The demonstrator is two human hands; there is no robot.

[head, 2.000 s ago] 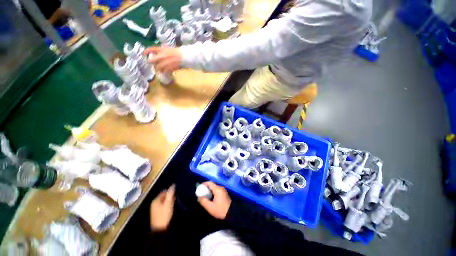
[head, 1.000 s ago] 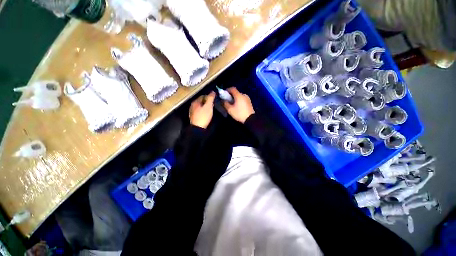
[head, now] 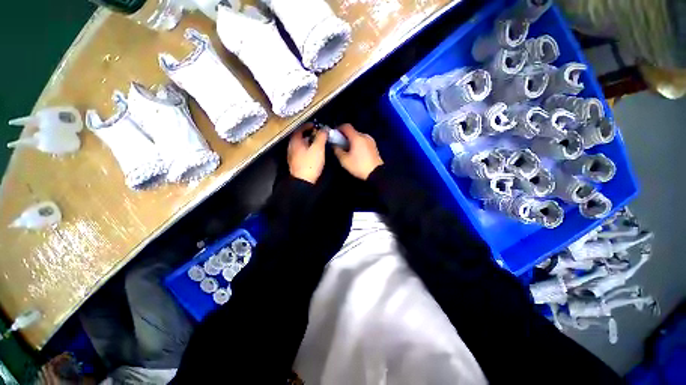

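Note:
My right hand (head: pixel 359 156) is closed around a small whitish glue bottle (head: pixel 336 138), which points toward my left hand. My left hand (head: pixel 307 156) is beside it, fingertips close to the bottle's nozzle end. Something small and dark shows at the left fingertips; I cannot tell what it is or whether it is held. Both hands are over my lap, just off the bench edge. Grey-white sleeve parts (head: pixel 215 92) lie on the bench (head: pixel 98 218), ruffled rims toward me.
A blue tray (head: pixel 505 244) of upright sleeve parts is at my right. Long-armed grey parts (head: pixel 594 286) are heaped beyond it. A second blue bin (head: pixel 192 293) with ring-like ends is low at left. Several white bottles (head: pixel 56 129) lie on the bench. A person's leg (head: pixel 147 319) is at lower left.
The view has swung down toward my lap since the first frame. My hands have come together, and the left fingertips are now at the bottle's nozzle end.

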